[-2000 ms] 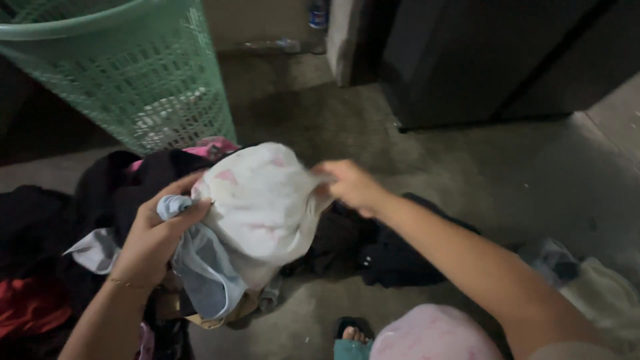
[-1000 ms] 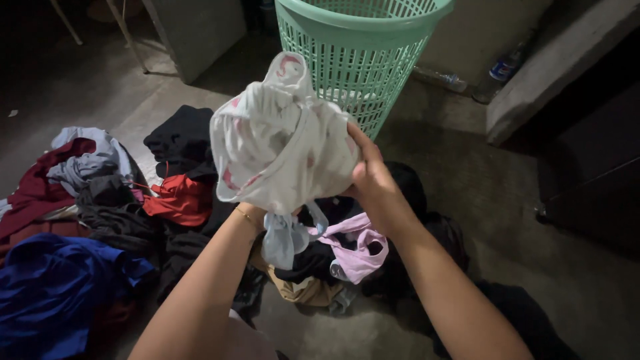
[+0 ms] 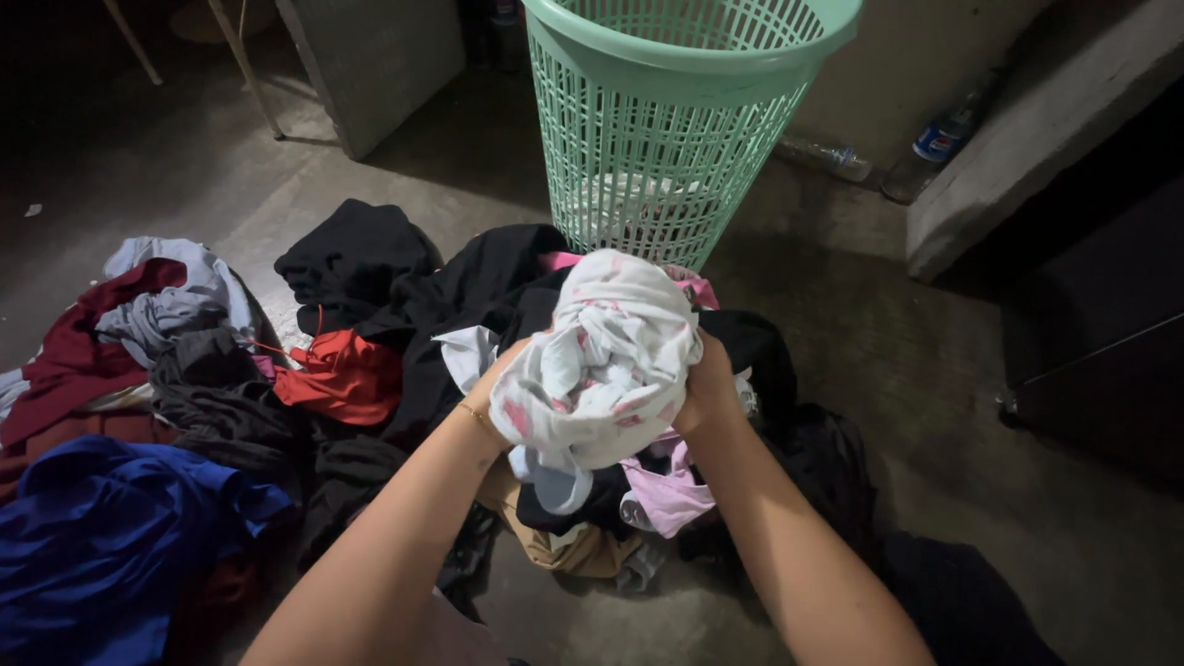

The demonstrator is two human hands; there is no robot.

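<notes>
A bundled white cloth with pink marks (image 3: 610,361) is held between my two hands at the middle of the view. My left hand (image 3: 499,398) grips its left side, with fingers mostly hidden by the cloth. On the right side, my right hand (image 3: 705,384) closes around the bundle. A light blue-grey cloth strip (image 3: 560,486) hangs below it. Under and around the bundle lie black garments (image 3: 499,264), a pink cloth piece (image 3: 671,495) and a tan garment (image 3: 564,550) on the floor.
A green plastic laundry basket (image 3: 684,79) stands just beyond, with light cloth low inside. At left lie a red garment (image 3: 347,379), a blue garment (image 3: 102,546) and a maroon garment (image 3: 102,333). Plastic bottles (image 3: 934,143) rest by the wall; a dark cabinet (image 3: 1101,361) stands right.
The white cloth, looser in the earlier frames, is now a more compact bundle between both hands. My right hand has moved from pulling at its edge to holding its side. The view has swung left.
</notes>
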